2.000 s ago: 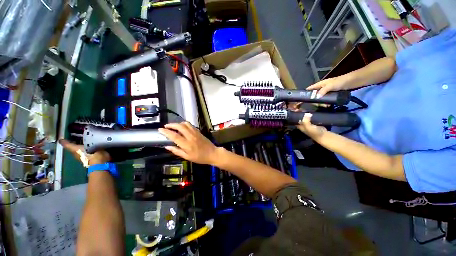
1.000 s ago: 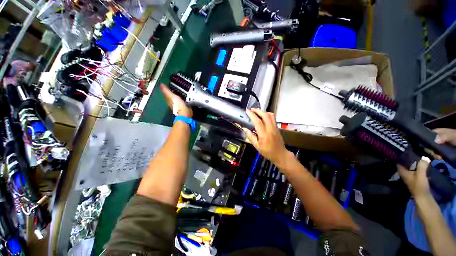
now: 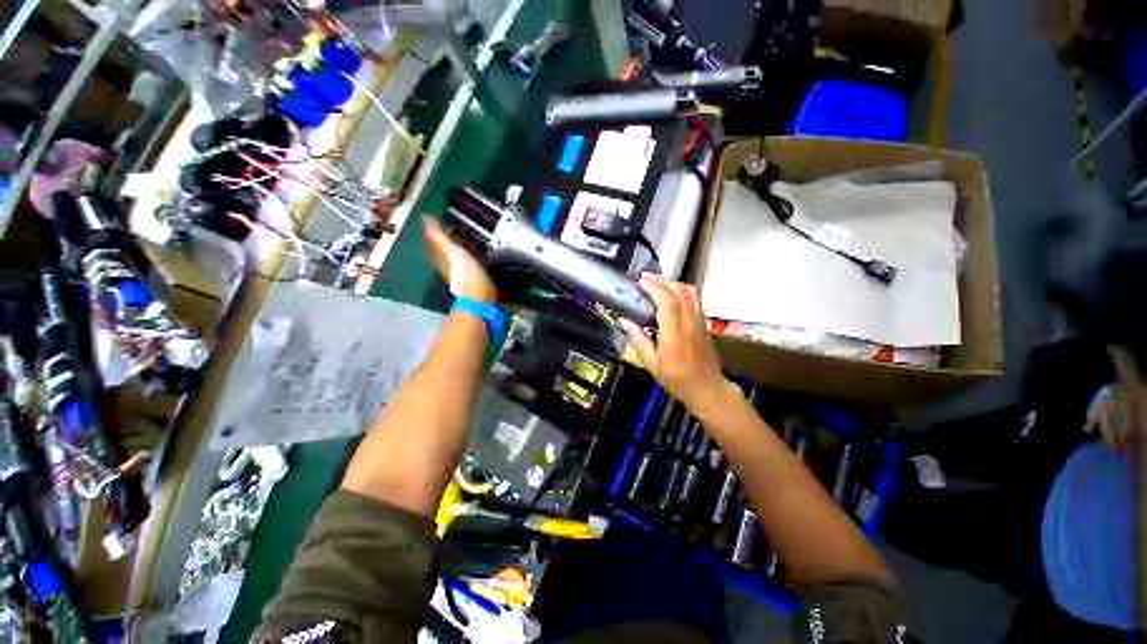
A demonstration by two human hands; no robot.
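A hot-air brush with a silver-grey handle [image 3: 572, 273] and a dark bristled head [image 3: 476, 216] lies slanted in the air over the test unit's near end. My right hand [image 3: 677, 337] grips the lower end of the handle. My left hand [image 3: 455, 267] has its fingers stretched out beside the bristled head; part of the palm is hidden, and contact cannot be told. The black test unit [image 3: 642, 208] shows white sockets [image 3: 616, 157] and blue switches, with a black plug in one socket.
Two silver handles [image 3: 616, 107] lie at the unit's far end. A carton [image 3: 855, 371] holds white sheets and a black cable [image 3: 805, 229]. A blue crate [image 3: 874, 484] of brush parts is below. Wired units stand left; tools lie near. A person's blue sleeve [image 3: 1094, 535] is at right.
The view has turned, shifting the bench rightward. The other person's two brushes have left the carton area, and that person has moved toward the right edge. My right hand still holds the brush.
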